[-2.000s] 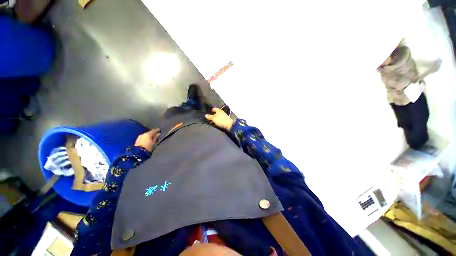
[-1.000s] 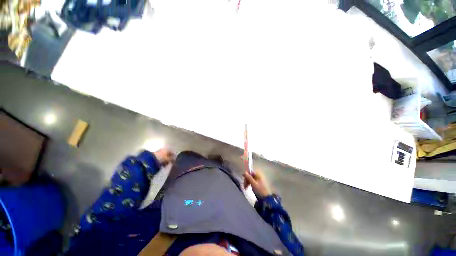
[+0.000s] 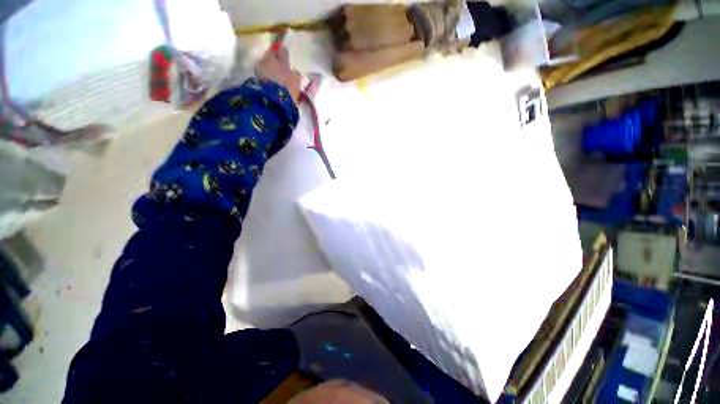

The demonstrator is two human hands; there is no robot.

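My left hand (image 3: 280, 72) reaches far forward over the white table, its fingers small and blurred at something red and yellowish; whether it holds anything I cannot tell. A slim red and dark item (image 3: 317, 130) lies just right of my left wrist, pointing back toward me. A broad bright white sheet (image 3: 442, 213) covers the table's right side, its near corner slanting down beside my grey apron (image 3: 339, 351). My right hand is not in view.
Tan blocks (image 3: 375, 35) and folded cloth lie at the far edge. A red object (image 3: 160, 72) stands at the upper left near a pale box. Right of the table are a pale slotted edge (image 3: 572, 339), blue containers (image 3: 620, 134) and shelving.
The view has swung to another part of the table. My left arm has stretched out forward. My right hand, which held a slim red-and-white item, has gone out of view.
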